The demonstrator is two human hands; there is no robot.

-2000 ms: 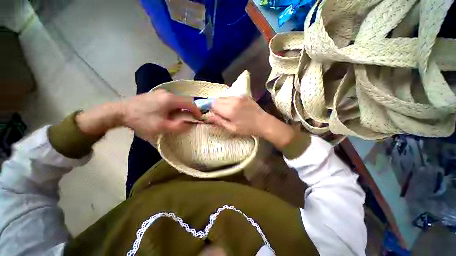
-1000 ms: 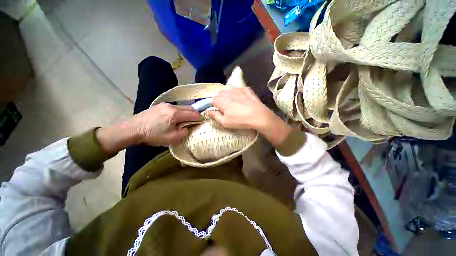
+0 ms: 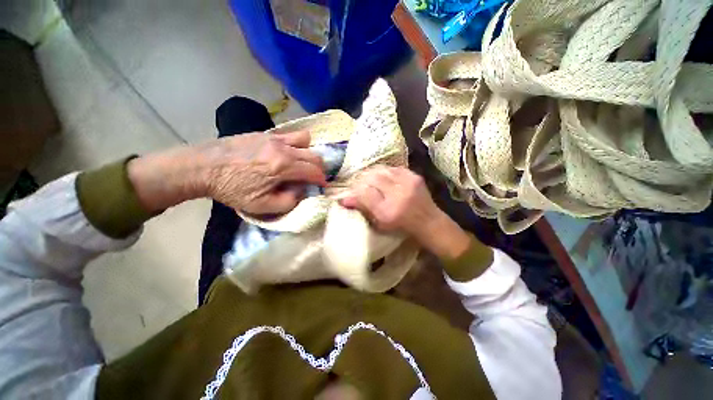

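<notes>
A cream woven straw bag (image 3: 374,141) lies on my lap, folded and partly blurred, one corner pointing up. Its pale-blue lining (image 3: 252,244) shows at the lower left and between my hands. A cream strap (image 3: 322,123) loops behind my left hand. My left hand (image 3: 254,173) is on the bag's edge, its fingers bent over the rim by the lining. My right hand (image 3: 387,199) grips the woven body at the right of the opening. The fingertips of both hands are partly hidden by the fabric.
A large heap of cream braided straps (image 3: 578,101) lies on the brown-edged table (image 3: 575,262) at the right. Blue shiny items (image 3: 461,19) are behind it. A blue bin (image 3: 320,58) stands on the floor ahead. Clear plastic clutter (image 3: 676,273) is at the lower right.
The bag has been opened out and turned, so more pale-blue lining shows at the lower left. Its pointed corner stands higher and wider. My right hand has moved down.
</notes>
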